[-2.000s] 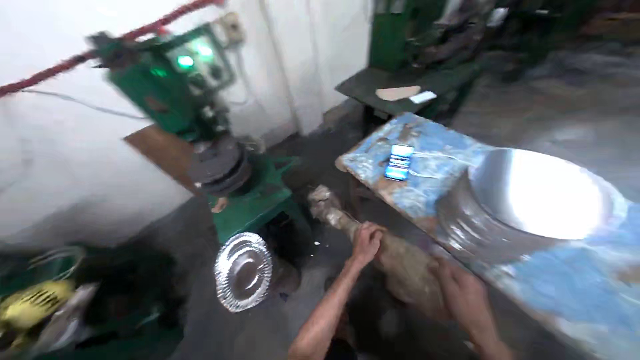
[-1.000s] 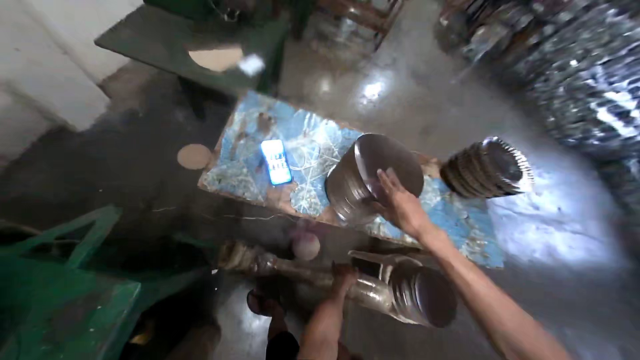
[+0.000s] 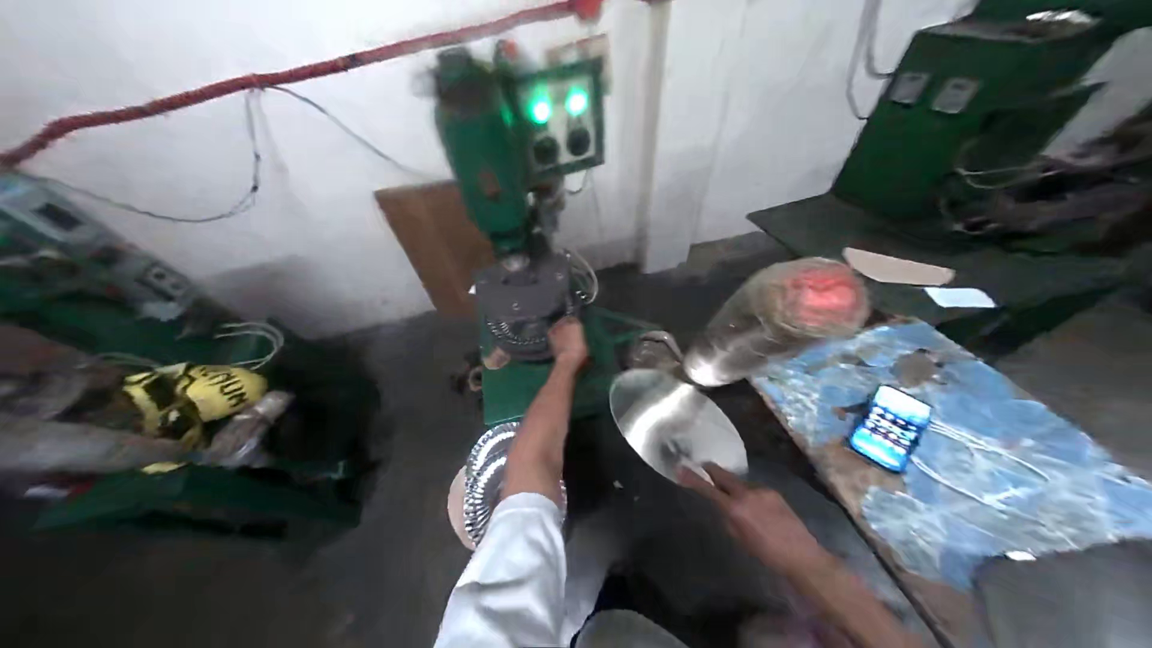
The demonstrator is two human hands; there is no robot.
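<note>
My left hand (image 3: 568, 343) is at the right side of the round die of a green press (image 3: 493, 180), beside a ridged metal piece (image 3: 519, 335) in the die; blur hides whether its fingers grip that piece. My right hand (image 3: 733, 504) holds a flat round metal disc (image 3: 670, 418) by its near edge, to the right of the press. Fluted foil-like metal pans (image 3: 489, 472) lie below the press, partly hidden by my left forearm. Two green lamps glow on the press's control box (image 3: 560, 117).
A worktable with a worn blue top (image 3: 1017, 450) stands at the right, bearing a lit phone (image 3: 889, 428) with a white cable. A wrapped cylindrical bundle (image 3: 778, 315) rises near its far corner. Green machinery (image 3: 945, 117) is at the back right; a yellow bag (image 3: 220, 392) lies at the left.
The view has swung back left to the press. My right hand, on the metal stack on the table a second ago, now holds a disc. My left hand has moved to the press die.
</note>
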